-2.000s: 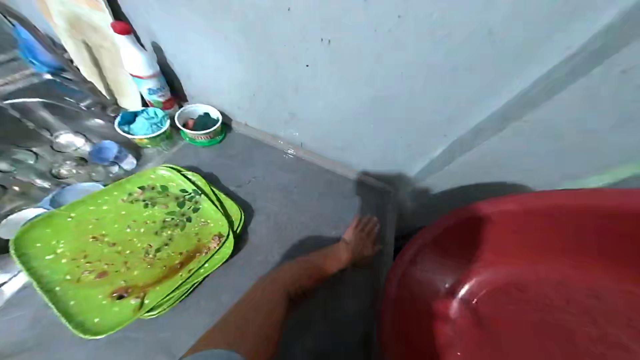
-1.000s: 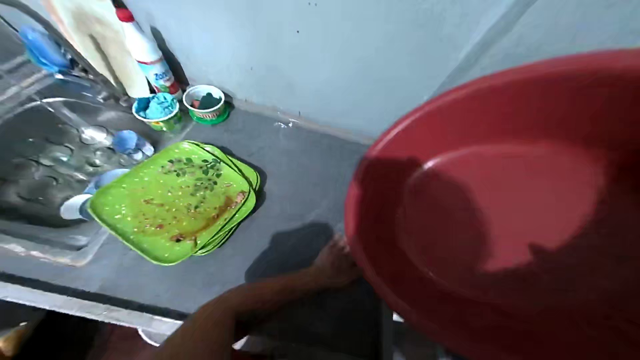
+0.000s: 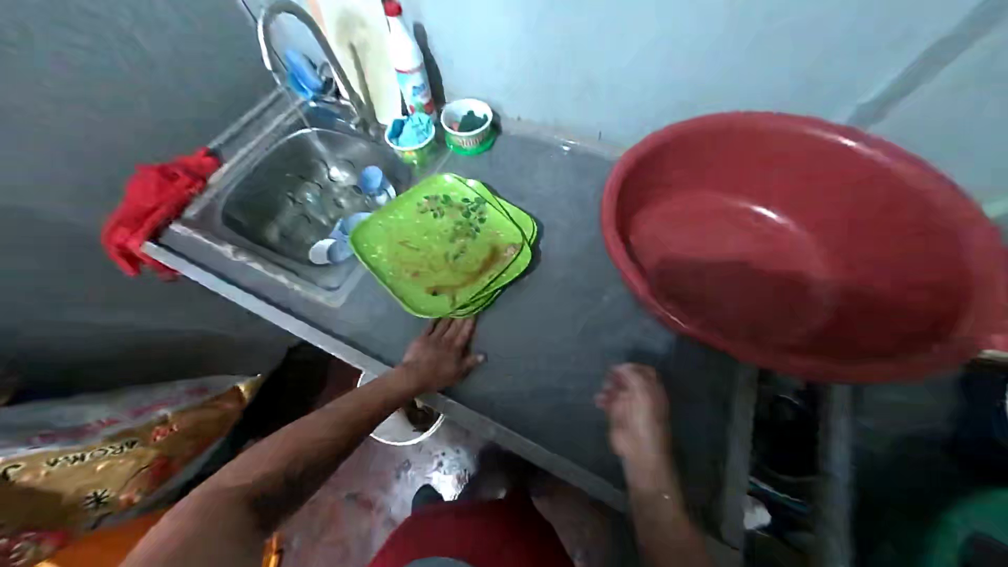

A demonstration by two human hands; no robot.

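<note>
My left hand (image 3: 442,354) lies palm down on the grey counter (image 3: 551,339), its fingertips at the near edge of a stack of square green plates (image 3: 441,244). Leaf print and brown food smears show on the top plate. My right hand (image 3: 636,398) is over the counter's front part, fingers loosely curled, holding nothing that I can see. Beyond it, a large red plastic basin (image 3: 787,236) rests on the counter at the right, not touched by either hand.
The steel sink (image 3: 276,205) holds cups and glasses under a curved faucet (image 3: 276,24). Behind the plates stand two small tubs (image 3: 468,127) and a red-capped bottle (image 3: 408,63). A red cloth (image 3: 153,209) hangs at the left edge. A white bucket (image 3: 405,425) is below the counter.
The view has swung and widened. The basin, raised close in front of me a second ago, now sits farther back on the counter. My left hand now shows beside the plates.
</note>
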